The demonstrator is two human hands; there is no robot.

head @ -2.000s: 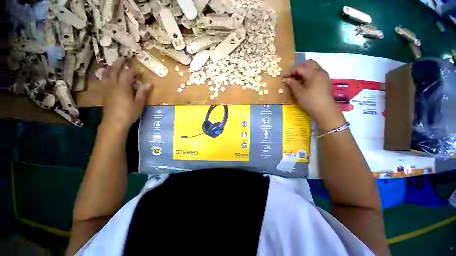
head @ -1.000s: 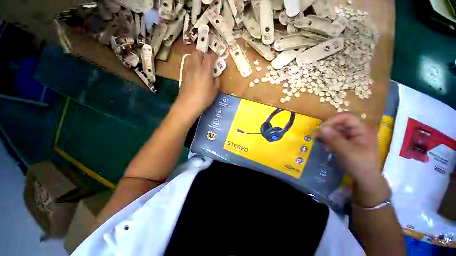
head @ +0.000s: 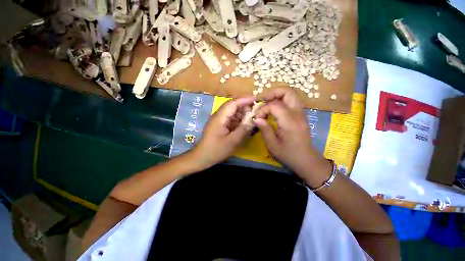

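Note:
My left hand is closed around a beige elongated housing, mostly hidden by the fingers, above the grey and yellow headset carton. My right hand touches the same housing with its fingertips; whether a small piece is between them is too small to tell. A heap of beige housings lies behind on brown cardboard. A pile of small round cream pieces lies to its right.
Several single housings lie on the green bench top at upper right. A white printed sheet is right of the carton, with a small cardboard box on it. A brown carton is at lower left.
My left hand has come from the heap's edge to above the carton with a housing in it. My right hand has moved left to meet it. The camera view has also shifted.

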